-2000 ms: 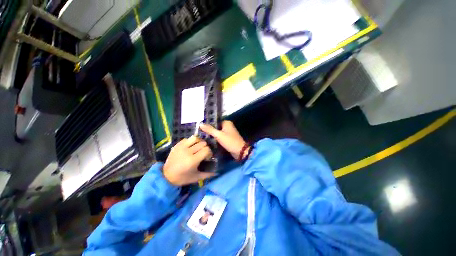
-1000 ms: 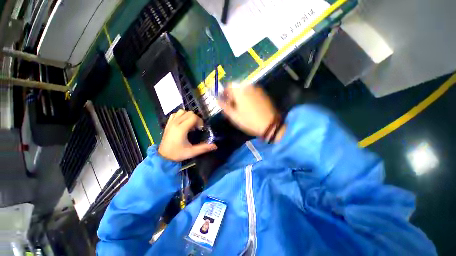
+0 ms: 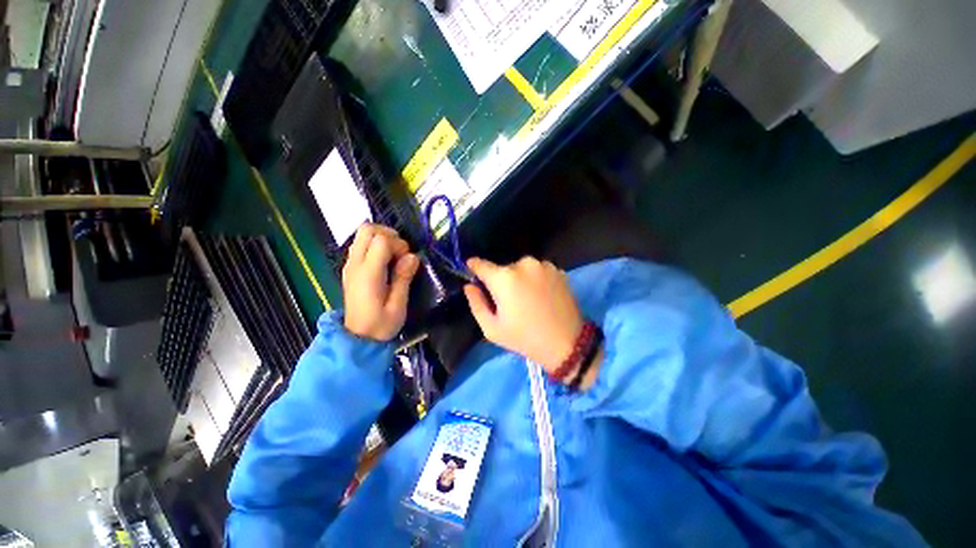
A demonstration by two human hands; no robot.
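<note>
A black tray stack [image 3: 310, 134] with a white label [image 3: 339, 195] lies on the green bench, its near end towards me. My left hand [image 3: 377, 280] is closed on the near end of the tray stack beside the label. My right hand [image 3: 530, 310] holds scissors [image 3: 444, 230] with blue loop handles. The loops point away from me and lie by the right edge of the stack. The blades are not clearly visible near my fingers. Shiny clear film shows at the stack's near right corner between my hands.
Layered metal plates with black trays [image 3: 241, 321] stand at the left. Another black tray [image 3: 280, 54] lies at the back of the bench. Printed sheets [image 3: 498, 37] lie at the back right. A grey-white box [image 3: 792, 54] is beyond the bench's right edge.
My right hand went out over the bench's right side and came back beside the stack with the scissors. The scissors lay on the papers earlier. My left hand stays at the stack's near end.
</note>
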